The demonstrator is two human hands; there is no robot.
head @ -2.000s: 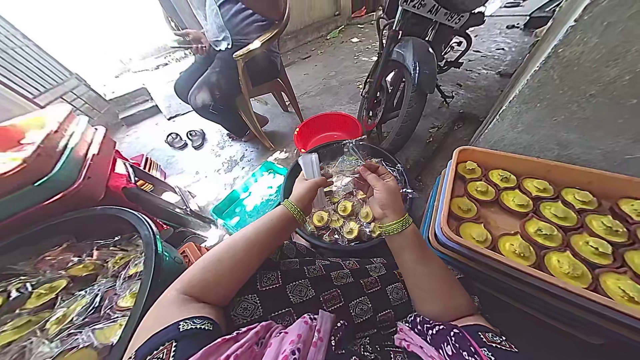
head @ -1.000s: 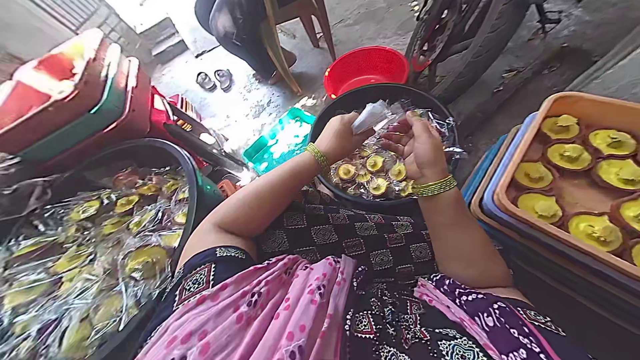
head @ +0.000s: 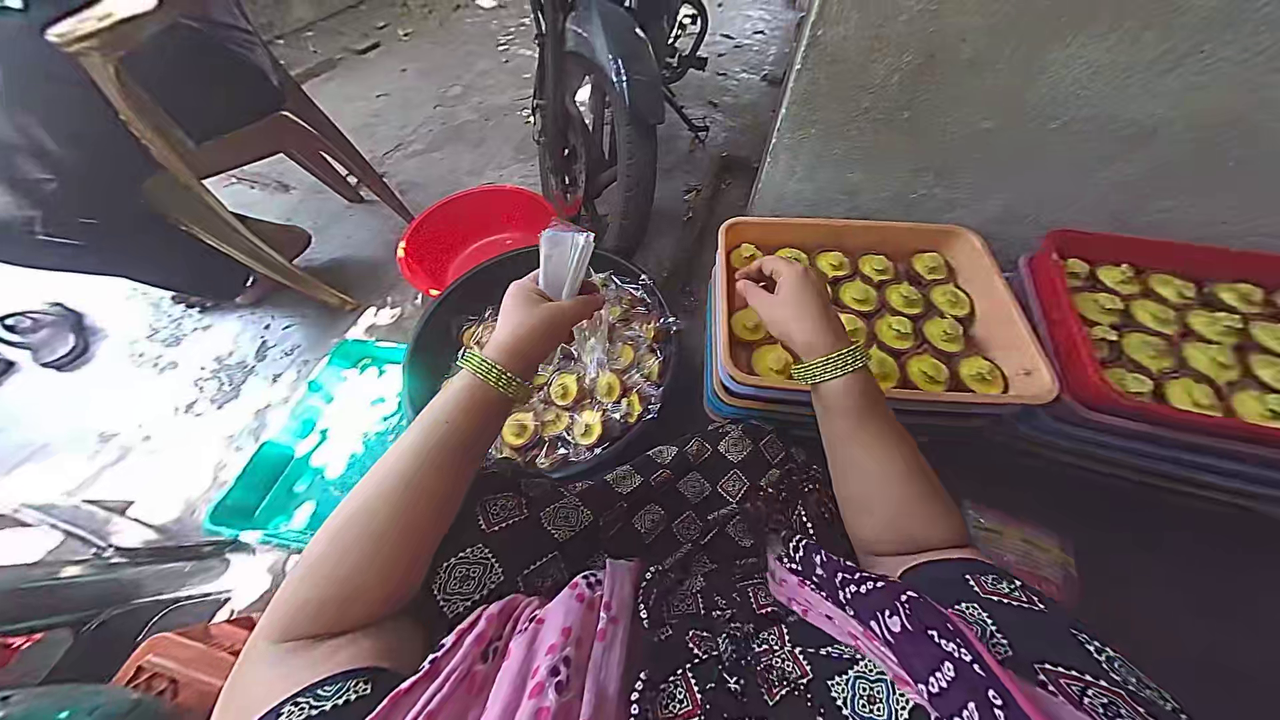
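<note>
My left hand (head: 540, 322) grips a stack of clear plastic bags (head: 565, 260) upright above a large dark tub (head: 430, 330). The tub holds many plastic-wrapped yellow-topped pieces (head: 563, 388) in brown cups. My right hand (head: 793, 305) is over the left part of an orange tray (head: 1015, 370), thumb and fingertips close together near the yellow-topped pieces (head: 904, 298) set in rows. Whether its fingers touch or pinch one of them cannot be made out. Green and gold bangles circle both wrists.
Behind the tub is a red basin (head: 480, 225); a teal crate (head: 275, 490) lies left of it. A red tray (head: 1060, 330) of similar pieces stands at right. A motorcycle wheel (head: 635, 160) and a seated person's plastic chair (head: 180, 190) are farther back.
My right hand has moved from above the tub, beside the left hand, to the orange tray at the right. The left hand still holds the bags. The view has swung right.
</note>
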